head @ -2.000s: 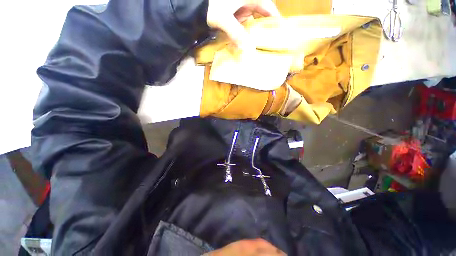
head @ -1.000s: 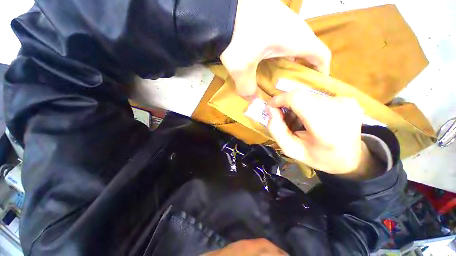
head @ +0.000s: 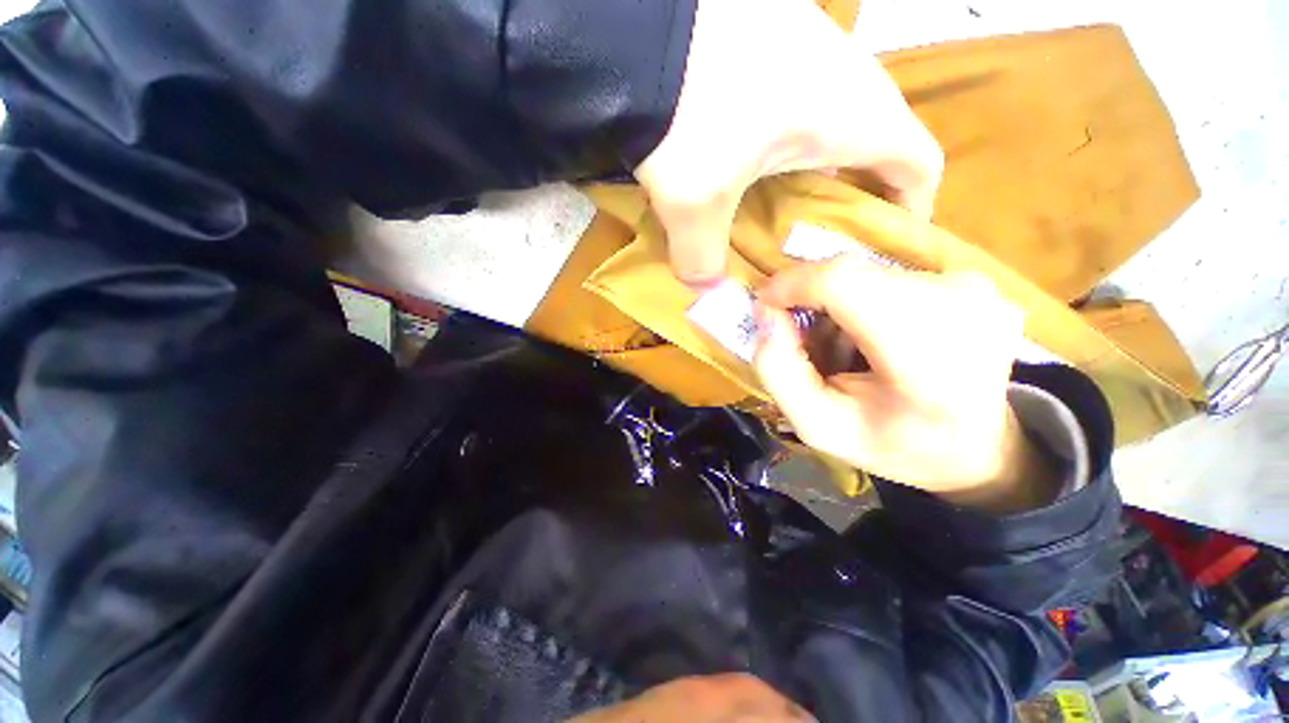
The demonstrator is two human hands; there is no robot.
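A mustard-yellow garment (head: 1053,156) lies bunched on the table under both my hands. My left hand (head: 792,120) grips a flap of it, thumb on top, beside the left edge of a small white label (head: 724,317). The label has faint dark print and lies flat on the flap. My right hand (head: 905,374) has thumb and forefinger pinched at the label's right edge. A silvery band (head: 804,319) shows between its fingers. No needle or thread can be made out. A white strip (head: 827,243) on the cloth runs partly behind my right hand.
Silvery scissors (head: 1247,373) lie on the white speckled table (head: 1230,473) at the right, close to the garment's tip. My black jacket with dangling zip pulls fills the lower left and middle. Red and other clutter (head: 1202,551) is below the table at the lower right.
Two seconds ago my right hand was out of view and the label not visible. Since then my right hand has come to the label. Over the last second both hands have barely moved.
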